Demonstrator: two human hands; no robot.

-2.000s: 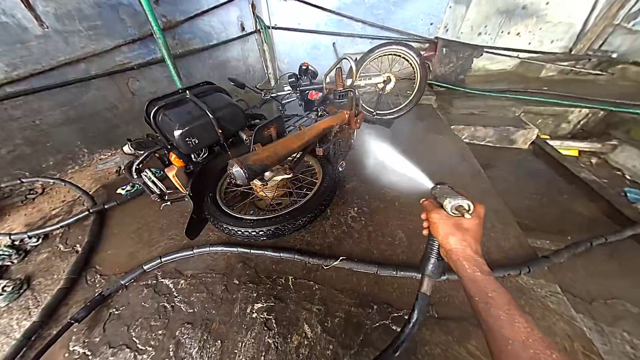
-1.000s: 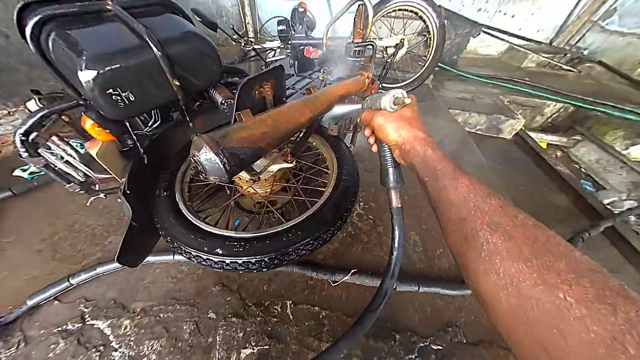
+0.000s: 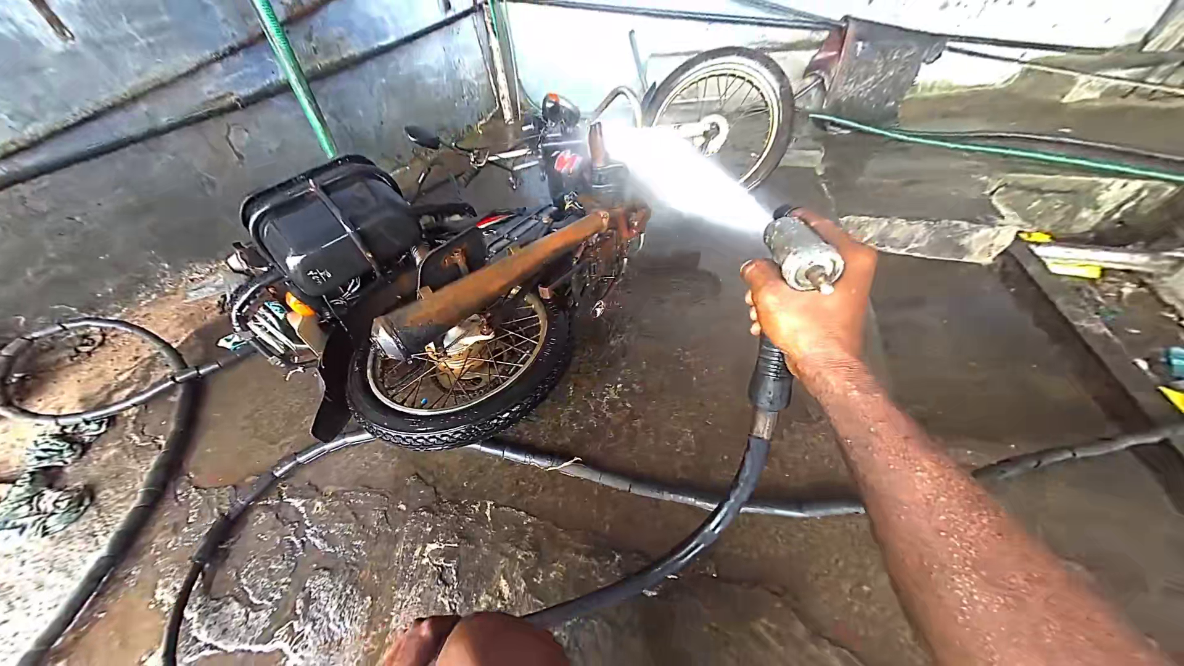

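Observation:
A motorcycle [image 3: 444, 277] lies on its side on wet ground, its rusty exhaust muffler [image 3: 499, 282] and rear wheel facing me, its front wheel [image 3: 726, 116] farther back. My right hand [image 3: 814, 305] grips a metal spray gun [image 3: 800, 250] on a black hose [image 3: 740, 490]. A white water jet [image 3: 694, 176] leaves the gun and reaches the front part of the motorcycle. At the bottom edge, my left hand [image 3: 476, 640] shows only in part beside the hose; its fingers are mostly cut off by the frame.
A long dark hose [image 3: 629, 486] crosses the ground behind the spray-gun hose, and more hose loops [image 3: 166, 453] lie at left. Green cloth or netting [image 3: 46, 490] is near them. A green hose [image 3: 999, 148] runs along stone slabs [image 3: 925, 236] at back right. A wall stands behind.
My right hand has drawn the spray gun back from beside the muffler, and the jet now strikes farther forward on the motorcycle. My left hand has come into view at the bottom.

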